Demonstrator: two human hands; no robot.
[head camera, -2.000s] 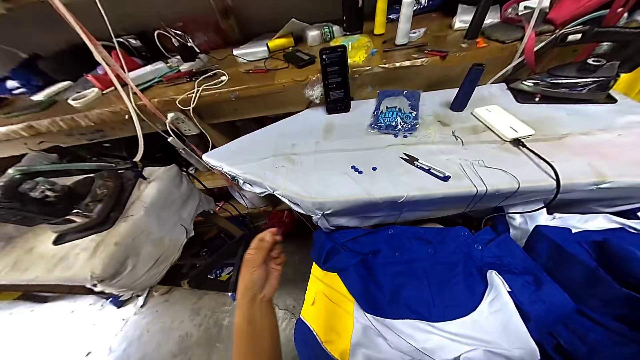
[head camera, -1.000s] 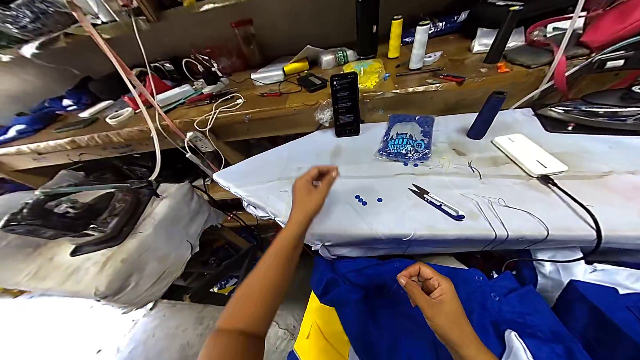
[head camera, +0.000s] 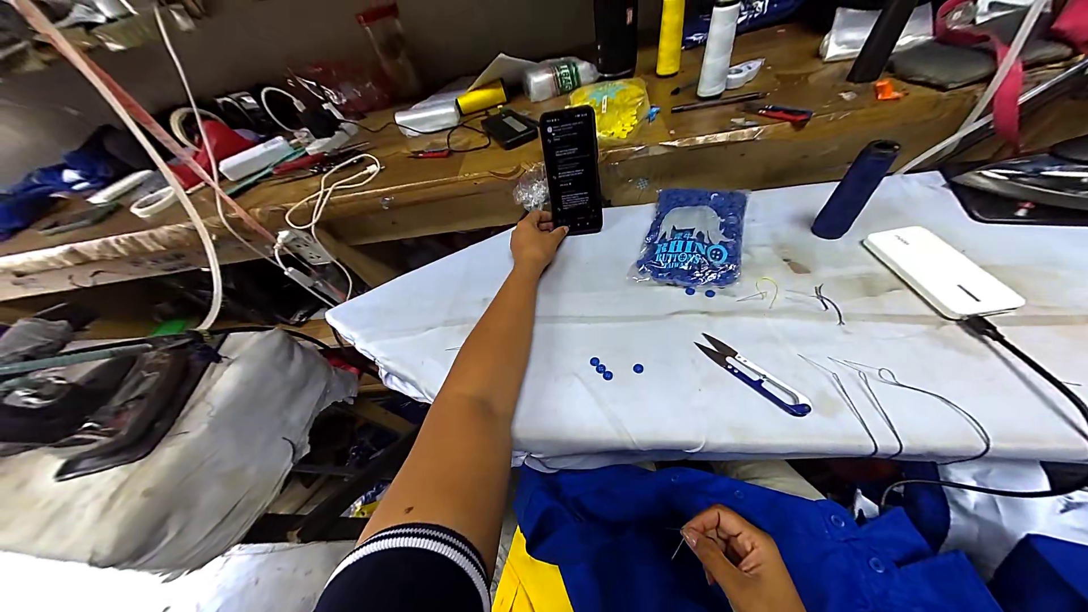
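My left hand (head camera: 537, 241) reaches to the lower edge of an upright smartphone (head camera: 571, 170), its fingertips at the phone's bottom corner. Low in the view, my right hand (head camera: 738, 557) pinches a thin sewing needle (head camera: 677, 544) over a blue garment (head camera: 612, 518) with a yellow panel. On the white-covered board (head camera: 476, 314) lie several small blue buttons (head camera: 602, 369), blue-handled thread snips (head camera: 755, 376) with blades apart, and threaded needles (head camera: 867, 399). Behind them sits a plastic bag of blue Rhino buttons (head camera: 693, 238). A blue thread spool (head camera: 855, 189) stands to its right.
A white power bank (head camera: 943, 270) with a black cable lies at the right, near an iron (head camera: 1028, 187). Behind runs a wooden bench (head camera: 408, 204) with spools, tools and cords. At the left, another iron (head camera: 110, 399) rests on a cloth-covered pad (head camera: 229, 459).
My left hand has moved forward from above the board's near part to the phone. My right hand was out of view two seconds ago and has come in over the blue garment.
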